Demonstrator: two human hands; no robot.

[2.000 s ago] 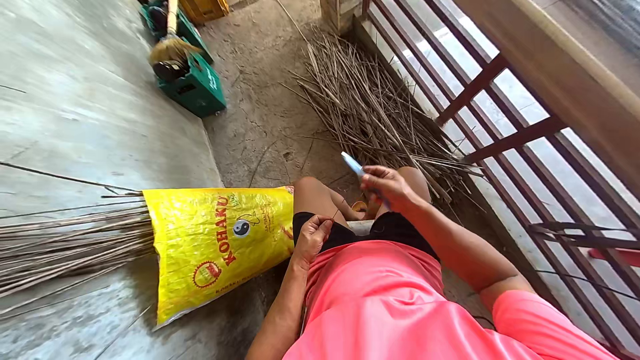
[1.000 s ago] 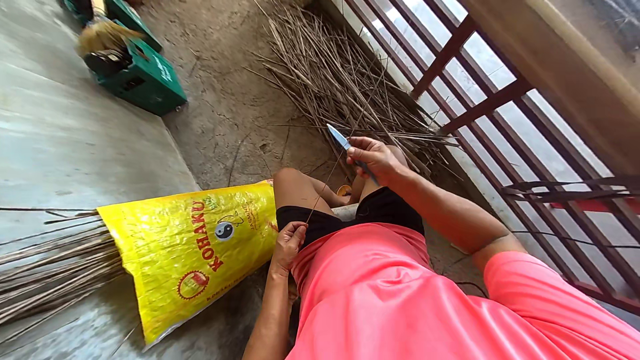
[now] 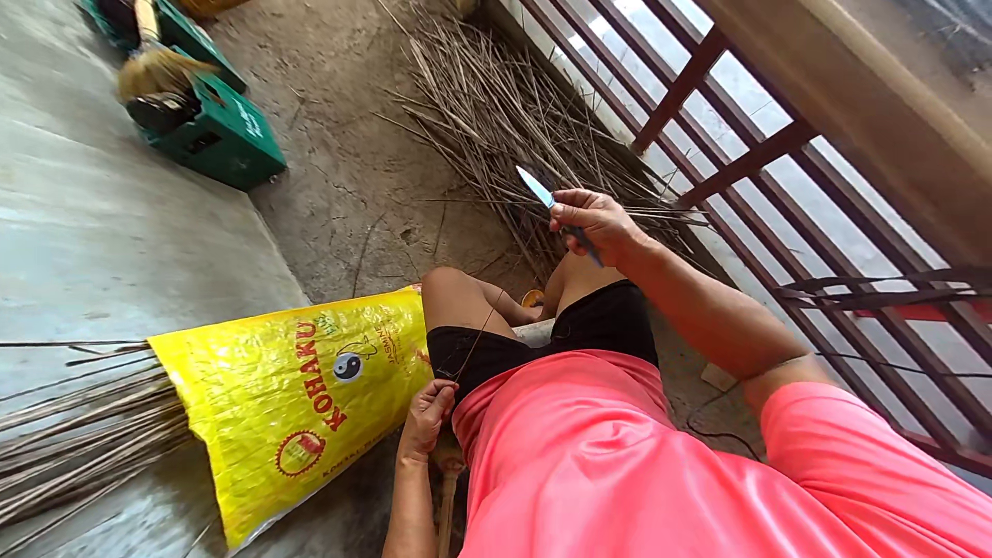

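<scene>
My right hand point(image 3: 595, 223) grips a small knife point(image 3: 536, 187) above my right thigh, its pale blade pointing up and to the left. Beside my hip, my left hand point(image 3: 431, 411) pinches one end of a thin brown stick point(image 3: 479, 339) that slants up across my shorts. Left of that hand lies a yellow woven rice sack point(image 3: 271, 387) with printing on it. A bundle of long thin sticks point(image 3: 93, 438) comes out of the sack's far left end. The knife blade and the held stick are apart.
A heap of dry sticks point(image 3: 504, 116) lies on the dirt floor along a low ledge with brown railings point(image 3: 744, 163). Green plastic crates point(image 3: 225, 143) and a straw broom point(image 3: 167, 74) stand at the upper left, beside a grey wall. A dark cord point(image 3: 721, 435) lies on the right.
My right hand with the knife has moved up and away from my lap. My left hand stays low beside my hip.
</scene>
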